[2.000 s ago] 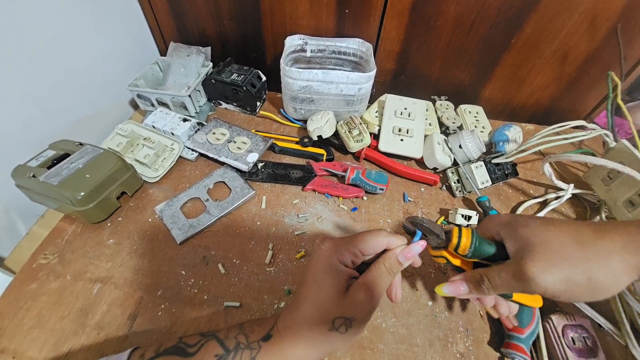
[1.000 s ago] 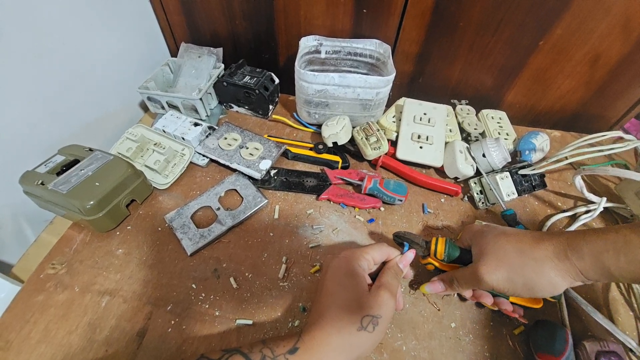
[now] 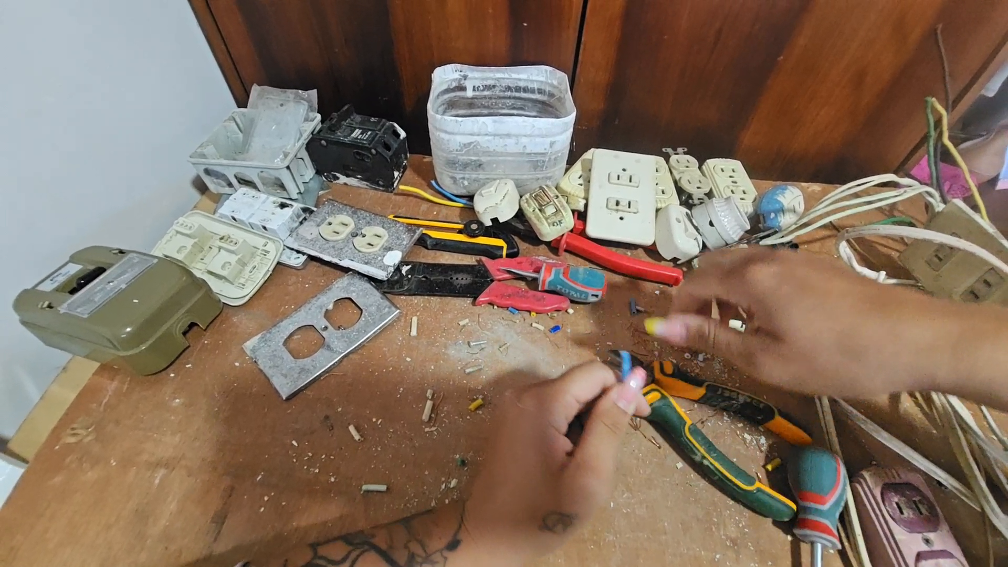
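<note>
My left hand (image 3: pixel 563 445) pinches a short blue insulated wire (image 3: pixel 626 364) between thumb and forefinger. Beside its fingertips lie diagonal cutting pliers with green, yellow and orange handles (image 3: pixel 713 461), spread apart on the wooden tabletop. My right hand (image 3: pixel 756 319), slightly blurred, is over the table above the pliers, fingers loosely curled toward the left; its palm side is hidden, so whether it touches anything cannot be told. A small white piece (image 3: pixel 736 324) shows by that hand. A stubby screwdriver (image 3: pixel 573 283) and red-handled wire strippers (image 3: pixel 524 295) lie further back on the left.
Along the back stand a cut plastic container (image 3: pixel 502 142), a black circuit breaker (image 3: pixel 358 150) and a white switch plate (image 3: pixel 622 197). A metal outlet cover (image 3: pixel 323 335) and an olive housing (image 3: pixel 118 307) lie left. White cables (image 3: pixel 906 465), another screwdriver (image 3: pixel 817 492) and a pink outlet (image 3: pixel 906 516) are right.
My right hand has let go of the cutting pliers and moved up, away from them; they now rest on the tabletop. My left hand still holds the blue wire.
</note>
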